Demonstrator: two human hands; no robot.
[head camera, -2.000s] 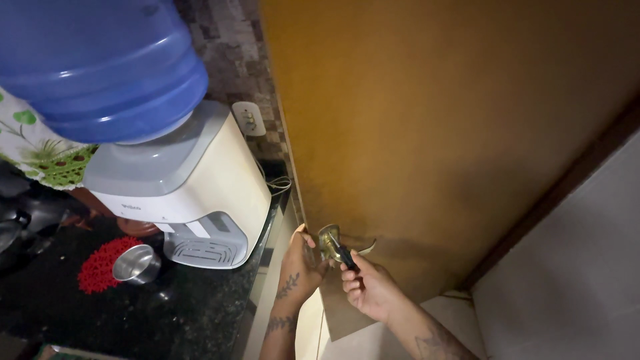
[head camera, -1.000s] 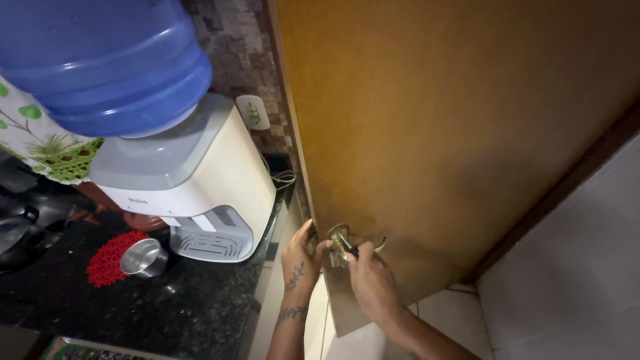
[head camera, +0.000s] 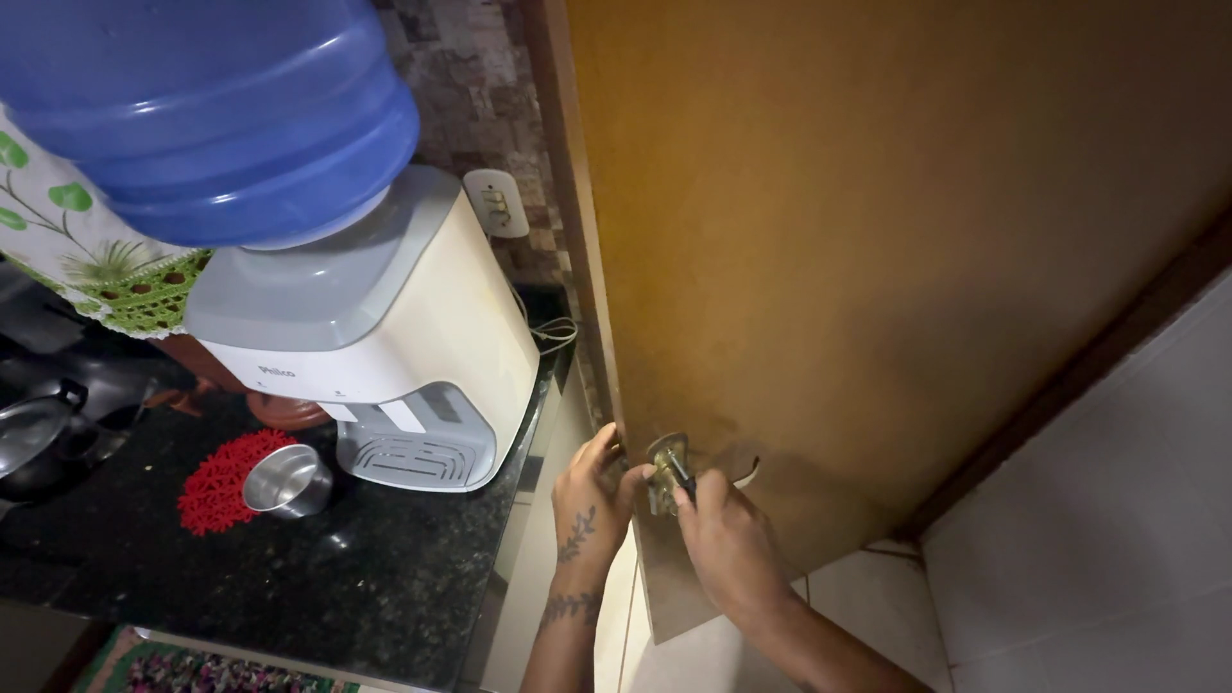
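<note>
A wooden door (head camera: 818, 241) fills the right of the head view, with a brass-coloured door lock fitting (head camera: 666, 462) near its lower left edge. My left hand (head camera: 592, 491) is at the door's edge, fingers behind it and the thumb near the fitting. My right hand (head camera: 722, 529) grips a dark-handled tool (head camera: 683, 474) against the fitting; its kind cannot be told, as my fingers hide much of it. A curved metal lever (head camera: 749, 474) juts out just right of that hand.
To the left, a white water dispenser (head camera: 452, 318) with a blue water jug (head camera: 260, 115) stands on a black stone counter (head camera: 385, 587). A metal cup (head camera: 289, 481) sits by a red mat (head camera: 217, 491). A tiled wall (head camera: 1088, 539) is at right.
My right hand has turned about the fitting, its back now facing up more than two seconds ago. My left hand stays at the door's edge.
</note>
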